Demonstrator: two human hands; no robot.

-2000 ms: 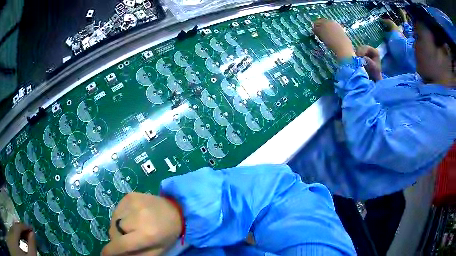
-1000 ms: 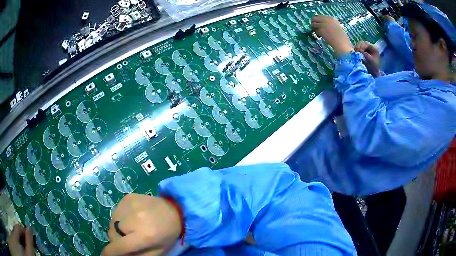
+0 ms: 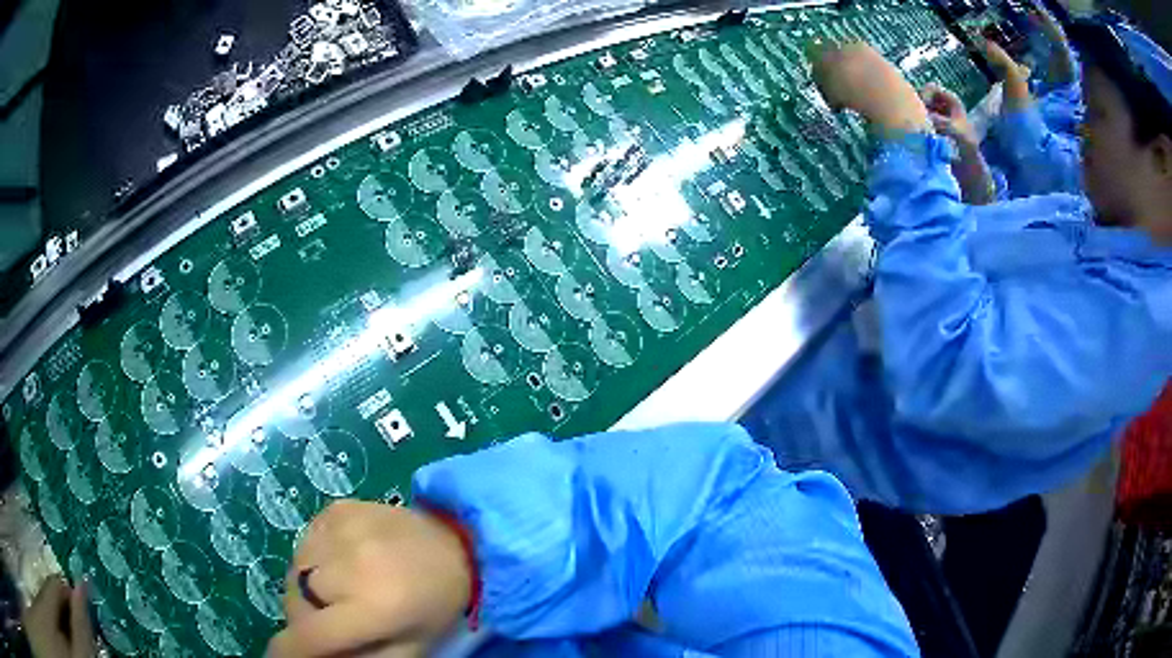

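A large green circuit board with rows of half-white circles fills the view in front of me. Several small white components sit on it, one beside a printed white arrow. My right hand, with a dark ring and a thin red wrist band, is over the board's near edge at the bottom. Its fingertips are cut off by the frame edge, so its grip cannot be told. My left hand shows only partly at the bottom left corner; no object shows in it.
Beyond the silvery rail lies a dark tray with loose white pieces and a clear plastic bag. A worker in a blue smock reaches over the board at the right. Black clips stand on the rail.
The board has shifted slightly to the right. The white piece seen at my left fingers two seconds ago no longer shows. My right hand has barely moved. The neighbouring worker's hands have moved slightly.
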